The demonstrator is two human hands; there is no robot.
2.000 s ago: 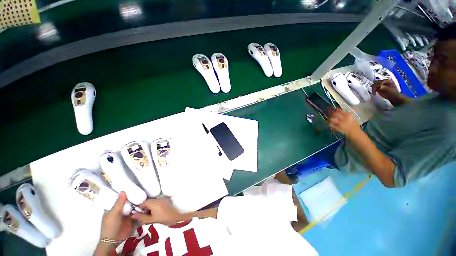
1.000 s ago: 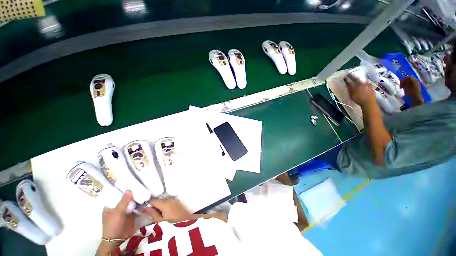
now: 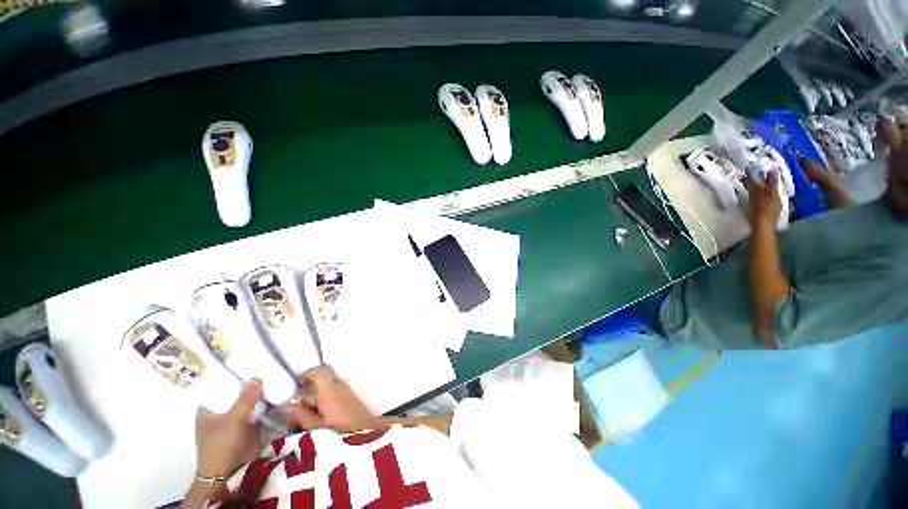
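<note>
Several white handheld devices with gold-brown panels lie fanned out on the white work sheet (image 3: 383, 343). My left hand (image 3: 227, 432) grips the handle end of the leftmost fanned device (image 3: 177, 353), which lies tilted, its wide head up and left. My right hand (image 3: 334, 400) is beside it, bent fingers close to the left fingertips, by the handle end of the second device (image 3: 244, 338). Whether the right fingers hold something small is hidden. The third device (image 3: 284, 308) and fourth device (image 3: 327, 288) lie to the right, untouched.
Two devices (image 3: 62, 408) lie at the far left edge. A black phone (image 3: 457, 272) rests on loose papers (image 3: 500, 288). The green conveyor (image 3: 329, 139) carries spaced devices beyond the bench edge. Another worker's arm (image 3: 765, 249) reaches over devices at right.
The conveyor devices have moved right. My hands stay at the handle ends, the right with its fingers more bent. The other worker's hands have shifted among the devices.
</note>
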